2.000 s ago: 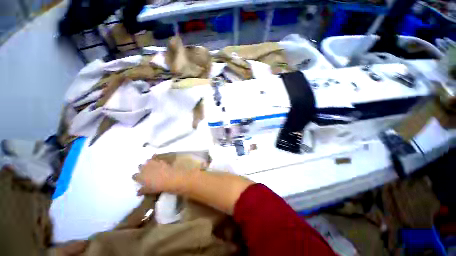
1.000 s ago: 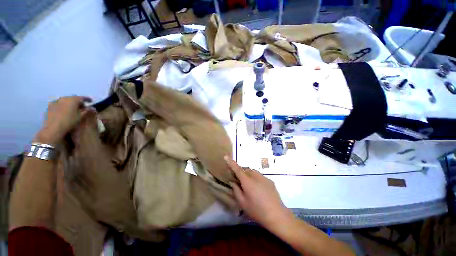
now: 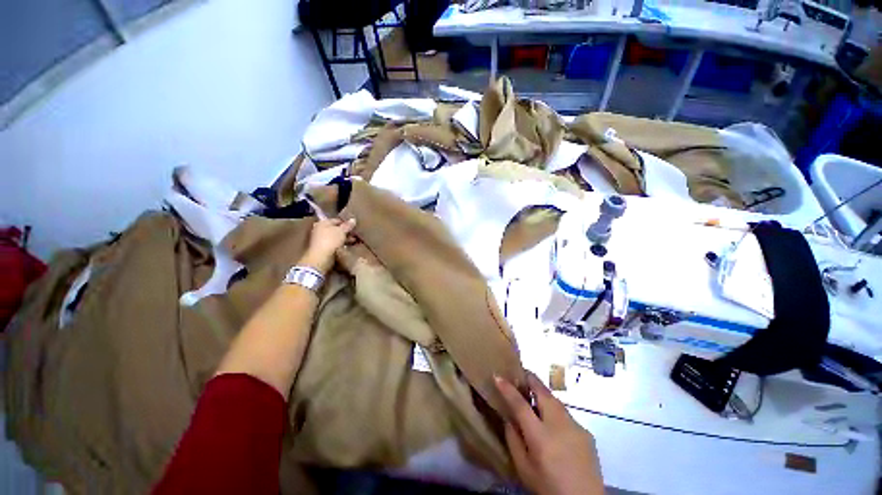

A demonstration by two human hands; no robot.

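A tan jacket (image 3: pixel 426 261) lies spread over the left of the machine table and down towards my lap. My left hand (image 3: pixel 330 242), with a metal band on the wrist, grips its upper edge near a dark strip. My right hand (image 3: pixel 549 435) holds the lower front edge near the table's front, thumb and fingers on the cloth. A small white label (image 3: pixel 422 359) shows inside the garment. The white sewing machine (image 3: pixel 658 261) stands right of the jacket; its presser foot (image 3: pixel 606 357) has no cloth under it.
Heaped tan and white pieces (image 3: pixel 513 126) lie behind the jacket. A black strap (image 3: pixel 795 300) hangs over the machine head, with a small black device (image 3: pixel 707 383) below it. More tan cloth (image 3: pixel 106 338) hangs at the left. A white bin (image 3: pixel 849 193) stands at the right.
The view has swung left, so the machine sits further right. My left hand has moved inward along the jacket's upper edge. The jacket lies more spread out, with my right hand still at its front edge.
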